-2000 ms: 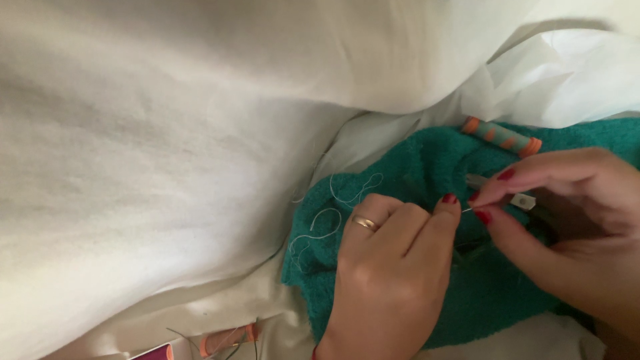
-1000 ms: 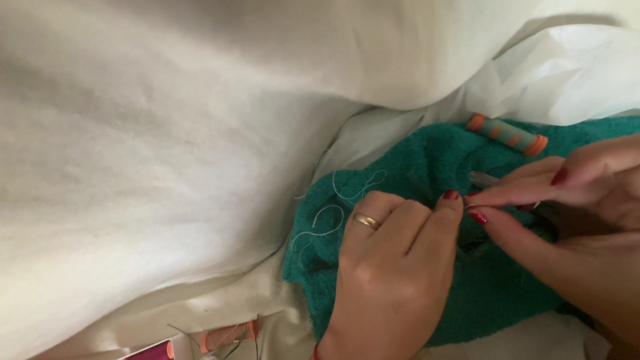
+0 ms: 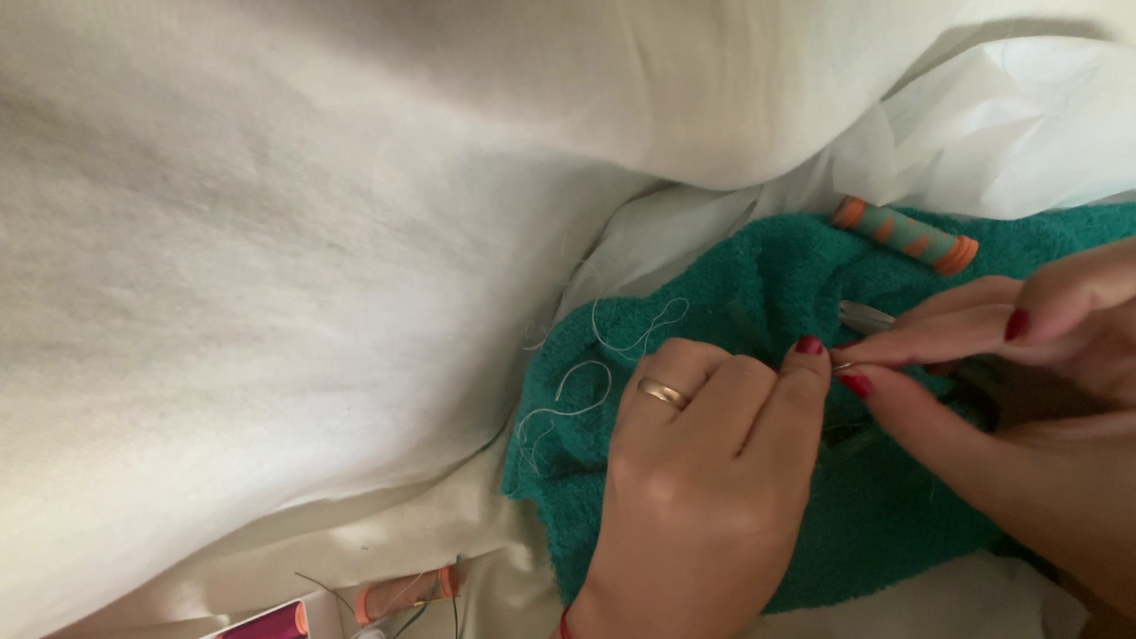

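Teal terry cloth (image 3: 781, 266) lies bunched under both hands. My left hand (image 3: 719, 470), with a ring, has its thumb and fingers closed at the cloth; what they pinch is mostly hidden. Fingertip to fingertip with it, my right hand (image 3: 976, 364) pinches a thin, shiny piece, perhaps a needle (image 3: 841, 366), between thumb and forefinger. Just above those fingers a pale, pointed tool tip (image 3: 863, 316) shows, the rest covered by the right hand. Loose white thread (image 3: 608, 382) curls over the cloth's left part. A spool of grey-green thread with orange ends (image 3: 905, 235) rests on the cloth's upper edge.
A large sheet of off-white fabric (image 3: 337, 266) rises at the left and top. Crumpled white material (image 3: 1003, 124) lies at the upper right. At the bottom left are a brownish spool with orange ends (image 3: 404, 593), dark loose threads, and a magenta spool (image 3: 266, 623) in a white box.
My right hand's fingers have shifted about the pinch point, and a small white tag-like piece seen beside them two seconds ago is now out of sight. My left hand has stayed nearly still.
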